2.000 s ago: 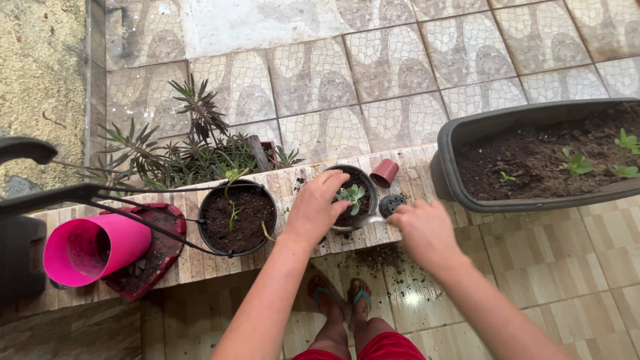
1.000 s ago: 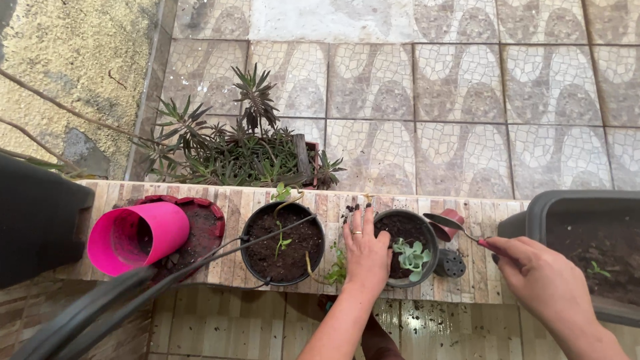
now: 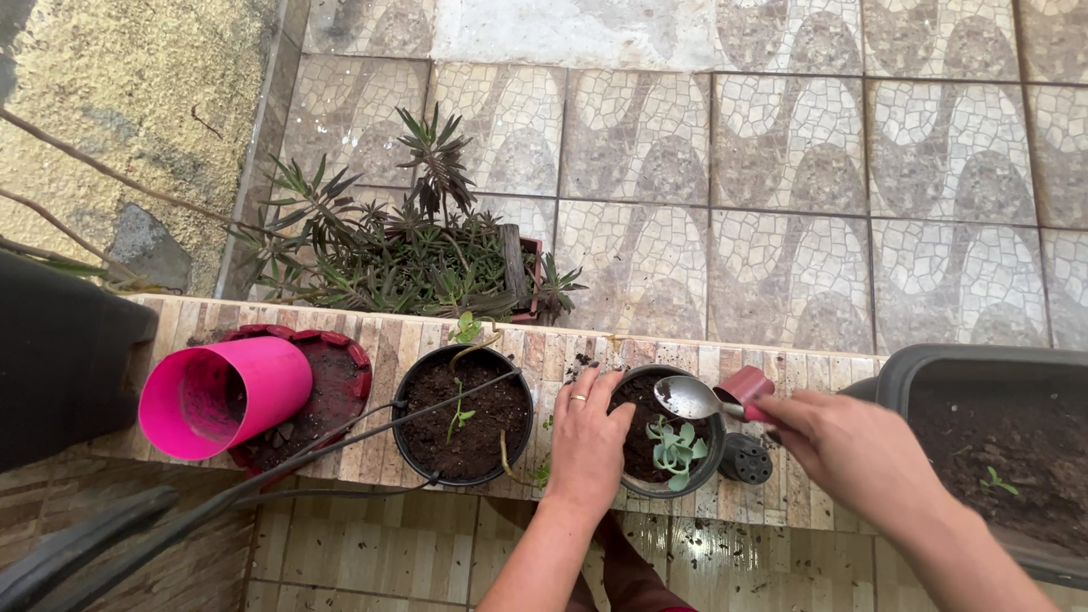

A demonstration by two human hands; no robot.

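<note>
My right hand grips a metal spoon by its pinkish-red handle, the bowl over the soil of a dark round pot. A pale green succulent grows in that pot, toward its near right side. My left hand rests at the pot's left rim, fingers spread, a ring on one finger; whether the fingertips touch soil is hard to tell. Just right of the pot a small reddish-brown pot lies on its side, partly behind the spoon, and a small black pot shows its holed base.
On the tiled ledge stand a black hanging pot with a seedling and a pink pot lying on a red saucer. A large grey planter is at the right. Spiky plants grow behind the ledge.
My left hand has left the succulent for the pot's left side. My right hand, near the small black pot two seconds ago, has taken hold of the spoon, whose bowl has moved over the soil.
</note>
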